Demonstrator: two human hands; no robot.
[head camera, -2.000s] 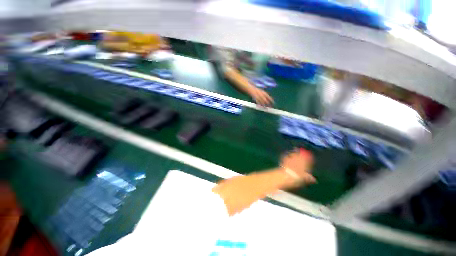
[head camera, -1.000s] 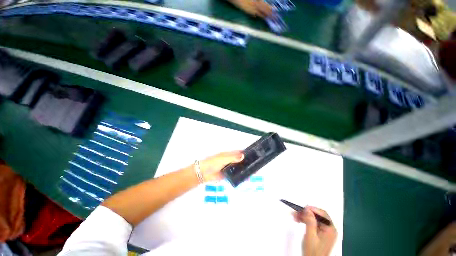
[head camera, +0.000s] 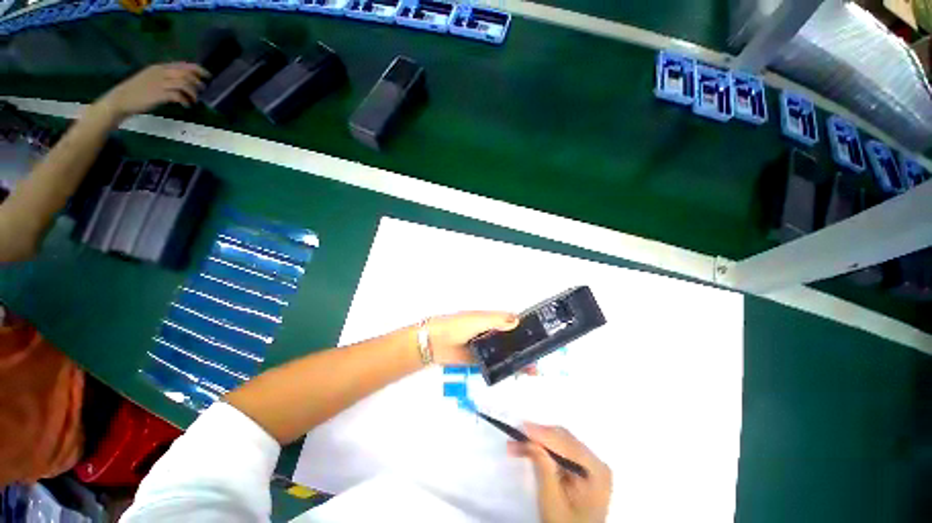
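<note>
My left hand (head camera: 465, 337) holds a black housing (head camera: 542, 332) tilted above the white work sheet (head camera: 654, 409), its recessed side up. My right hand (head camera: 567, 475) holds black tweezers (head camera: 531, 441) like a pen. The tweezer tips are at the small blue film pieces (head camera: 455, 382) on the sheet, just below the housing's near end. One blue piece at the tips looks tilted; whether it is gripped I cannot tell. Some pieces are partly hidden behind the housing.
Spare film strips (head camera: 230, 312) lie left of the sheet, beside waiting housings (head camera: 148, 211). The conveyor belt (head camera: 531, 143) carries black housings and blue frames (head camera: 712, 92). A slanting white post (head camera: 848, 242) stands at right. Another person's hand (head camera: 164, 87) reaches to a housing on the belt.
My right hand has moved left, bringing the tweezers to the blue pieces. My left hand with the housing has shifted slightly right. Another person's arm has entered at the left.
</note>
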